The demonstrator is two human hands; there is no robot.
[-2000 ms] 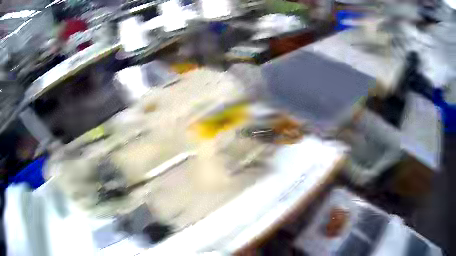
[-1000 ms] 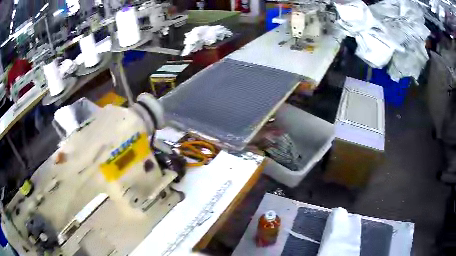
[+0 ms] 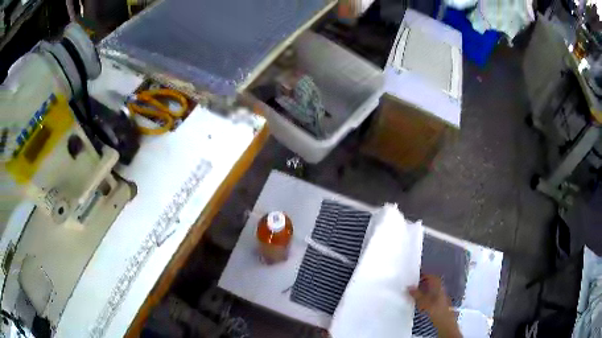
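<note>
My right hand (image 3: 437,304) is at the lower right, bare, with its fingertips on the right edge of a white cloth piece (image 3: 377,280). Fingers and thumb pinch that edge. The white cloth lies over dark striped fabric pieces (image 3: 331,254) on the white side board (image 3: 251,264). An orange-brown bottle (image 3: 274,237) with a white cap stands upright left of the striped pieces. My left hand cannot be made out; a small skin-toned patch shows at the bottom edge by the cloth.
The sewing machine head (image 3: 56,138) is at the left on its white table (image 3: 191,178) with ruler marks. Orange-handled scissors (image 3: 157,111) lie behind it. A grey bin (image 3: 350,86) holds cloth. A brown box (image 3: 409,132) with a white top stands beyond.
The view has swung right and down, so the side board sits nearer the middle. My right hand has come into view at the white cloth.
</note>
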